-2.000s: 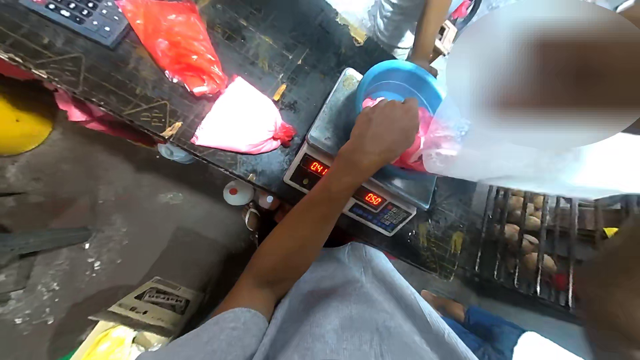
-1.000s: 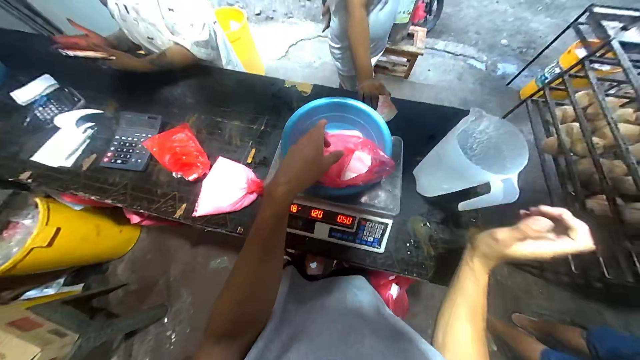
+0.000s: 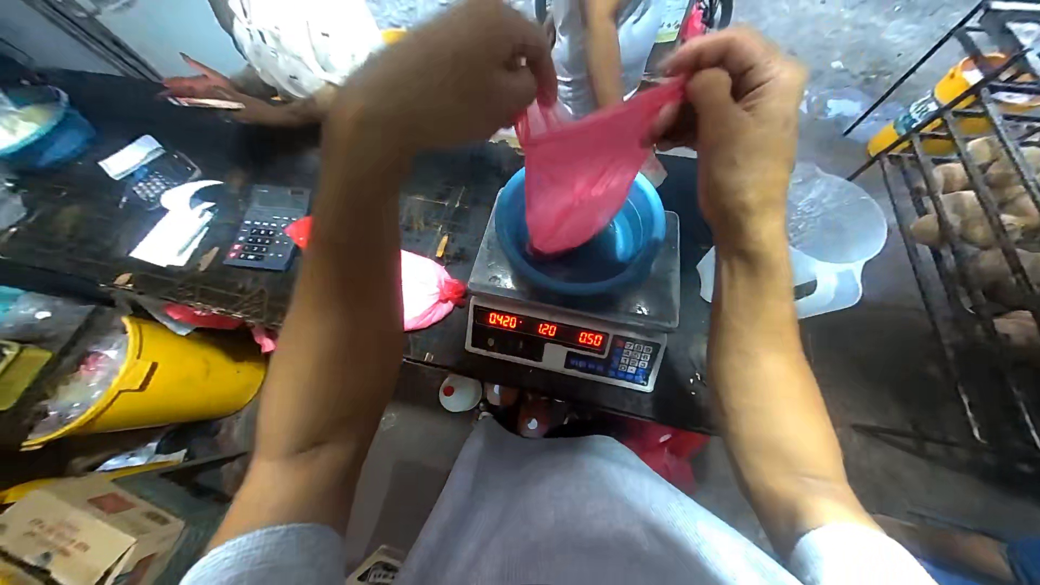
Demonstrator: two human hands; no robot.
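Note:
A pink plastic bag (image 3: 581, 183) hangs by its top corners between my two hands, over a blue plastic basin (image 3: 581, 280). My left hand (image 3: 463, 77) grips the bag's left corner, and my right hand (image 3: 735, 106) pinches its right corner. The basin rests on the metal pan of a digital scale (image 3: 569, 345) with lit red digits. Beside the scale lies a tied pink bag (image 3: 429, 290), partly behind my left forearm. A bit of a red bag (image 3: 299, 231) shows past that forearm. A translucent plastic jug (image 3: 833, 236) stands to the right of the scale.
Calculators (image 3: 268, 227) and papers (image 3: 175, 231) lie on the black table at left, near another blue basin (image 3: 45, 126). A yellow bucket (image 3: 195, 370) is below the table edge. At right is a black metal rack (image 3: 946, 268) holding roundish brown items. Two people stand across the table.
The pink bag that sat in the basin is now lifted above it, held by both hands. My right hand has come from the right, where it was empty, to the bag.

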